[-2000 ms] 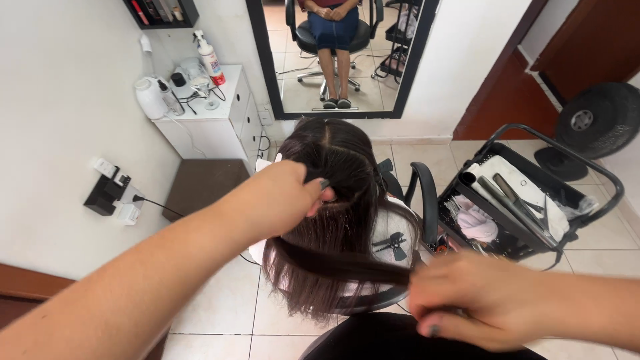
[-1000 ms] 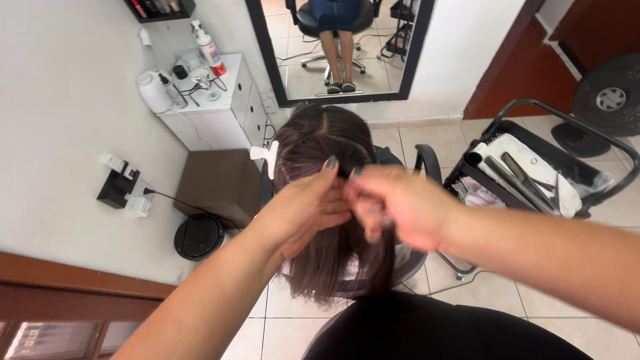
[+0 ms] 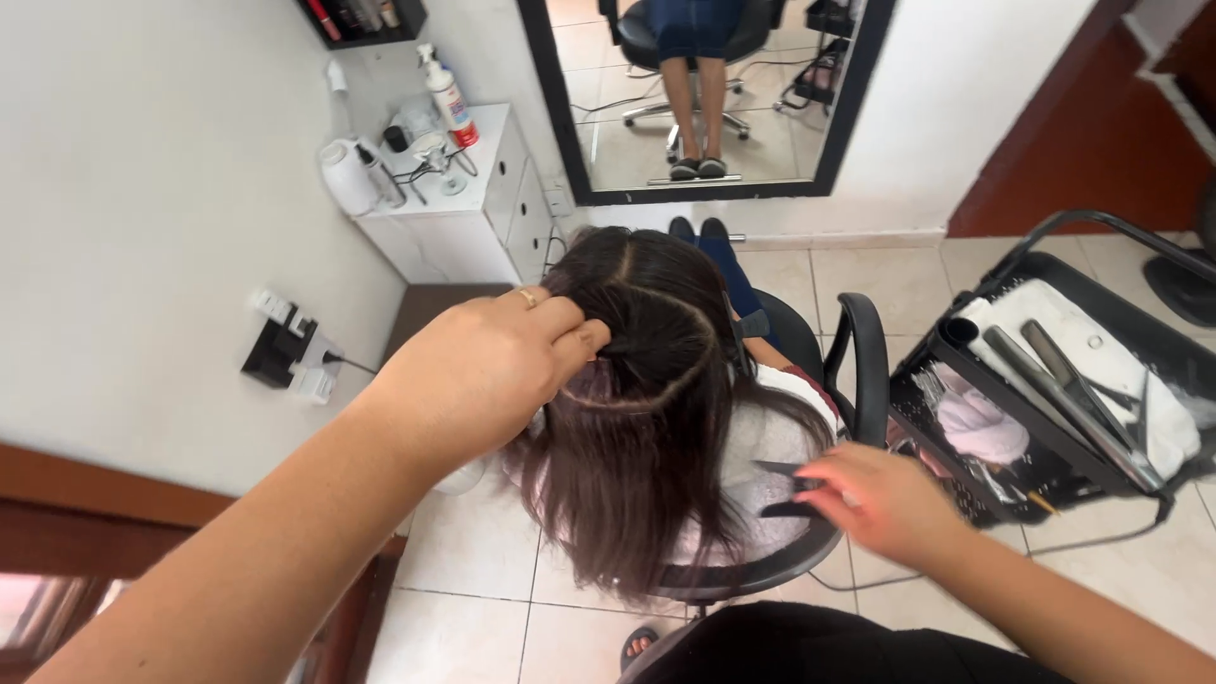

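Observation:
A seated person's long dark hair (image 3: 627, 475) hangs down over a light towel (image 3: 760, 456) on the shoulders, with pale parting lines across the crown. My left hand (image 3: 503, 356) grips a gathered section of hair at the left side of the head; its fingertips are partly hidden. My right hand (image 3: 879, 499), somewhat blurred, pinches a black hair clip (image 3: 790, 489) with its jaws apart, over the towel at the right shoulder. Another dark clip (image 3: 753, 325) sits in the hair at the right side of the head.
A black salon chair's armrest (image 3: 866, 366) stands right of the person. Farther right, a black trolley (image 3: 1031, 427) holds flat irons (image 3: 1073, 389) and a towel. A white drawer cabinet (image 3: 494, 190) with bottles is at upper left, beside a framed mirror (image 3: 703, 195).
My hands were together at the head one second ago; my right hand is now lower right with a black clip. A white clip seen then at the head's left is out of sight.

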